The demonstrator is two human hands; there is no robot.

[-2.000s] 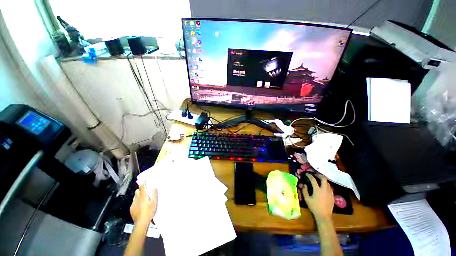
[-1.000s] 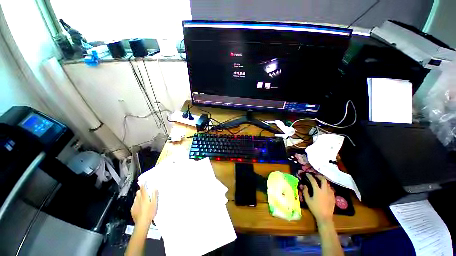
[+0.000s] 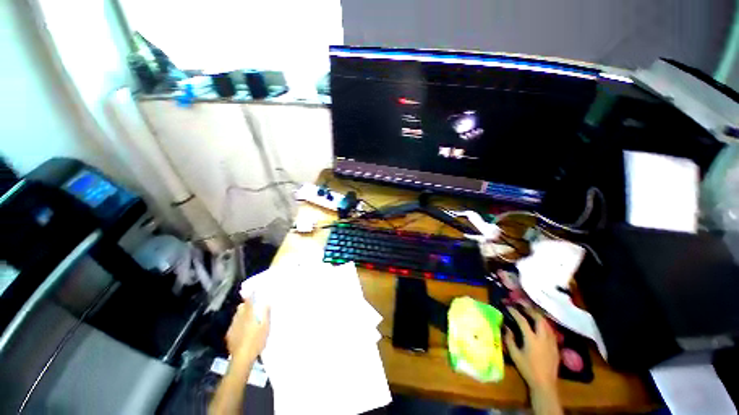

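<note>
My left hand [image 3: 246, 332] is at the left edge of the loose white paper sheets [image 3: 324, 340], gripping their edge. My right hand [image 3: 533, 347] rests over the dark computer mouse [image 3: 515, 318], mostly hidden under the fingers, on the black and pink mouse pad [image 3: 574, 360]. The backlit keyboard [image 3: 401, 251] lies below the monitor [image 3: 462, 121], which shows a dark window with small bright marks. The black smartphone [image 3: 411, 314] lies flat between the sheets and the yellow-green packet [image 3: 476, 339]. The view is somewhat blurred.
A white power strip [image 3: 320, 197] and cables lie behind the keyboard. Crumpled white paper [image 3: 553, 271] lies beside the mouse pad. A bulky black printer [image 3: 668, 284] stands at right, with white sheets [image 3: 661, 190]. A machine with a blue screen [image 3: 91, 188] stands at left.
The view has shifted, so the scene appears farther right and lower. The monitor has gone from a picture desktop with a small window to a large dark window. Both hands keep their places.
</note>
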